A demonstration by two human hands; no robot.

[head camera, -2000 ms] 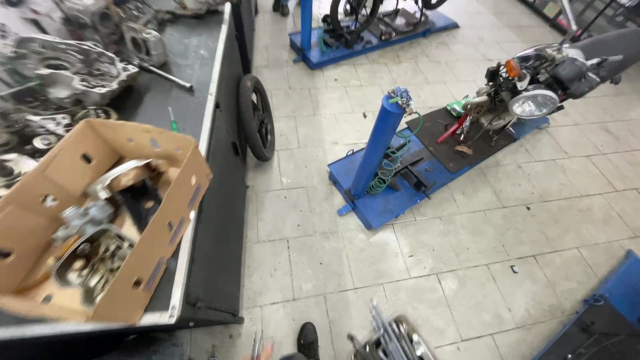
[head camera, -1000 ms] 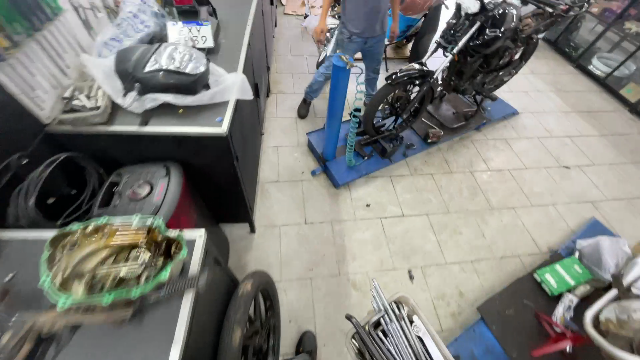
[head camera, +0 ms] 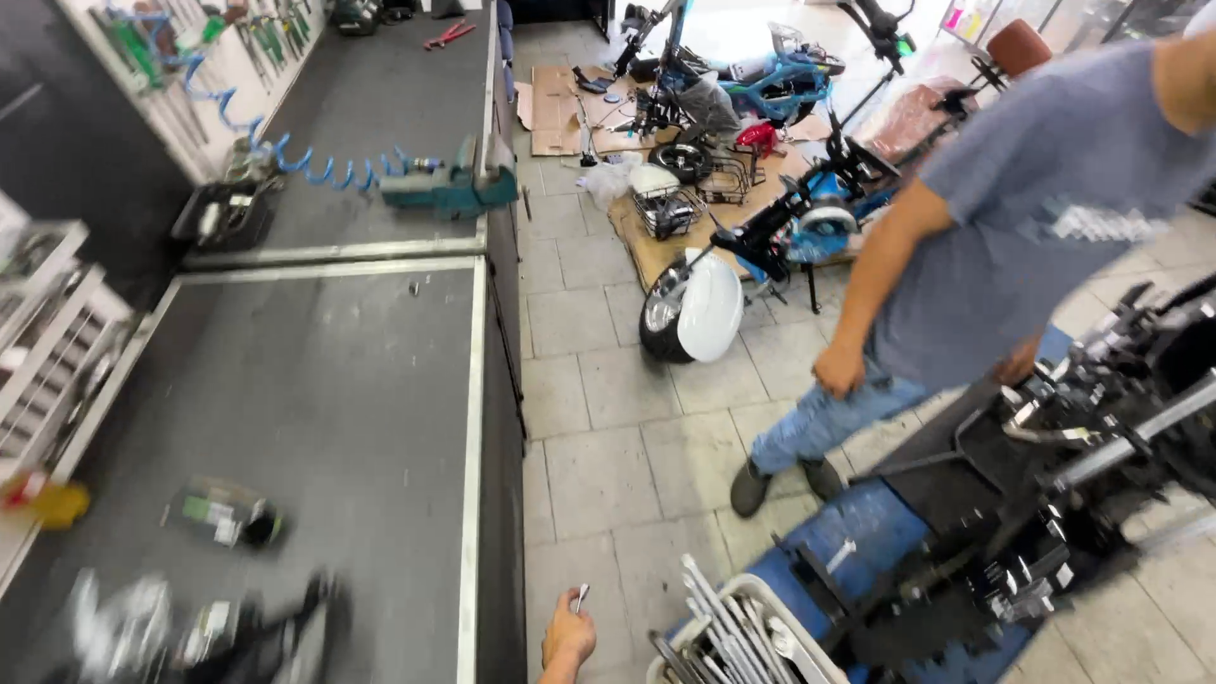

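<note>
At the bottom centre my left hand [head camera: 568,629] is closed around a small metal tool [head camera: 581,598], whose bright end sticks out at the fingers. Its exact kind cannot be told. To the right of this hand, a pale plastic bin [head camera: 757,581] holds several long metal wrenches and bars [head camera: 719,629], standing at a slant. My right hand does not show.
A dark-topped workbench [head camera: 332,380] with a metal edge runs along the left, with a green bench vise [head camera: 456,185] farther back. A person [head camera: 1035,199] stands at the right beside a motorcycle [head camera: 1073,475] on a blue lift. Scooter parts lie on cardboard [head camera: 560,104] ahead.
The view has moved forward along the benches. The person and the lift, farther off one second ago, are now close on the right. The bin of metal tools remains at the bottom.
</note>
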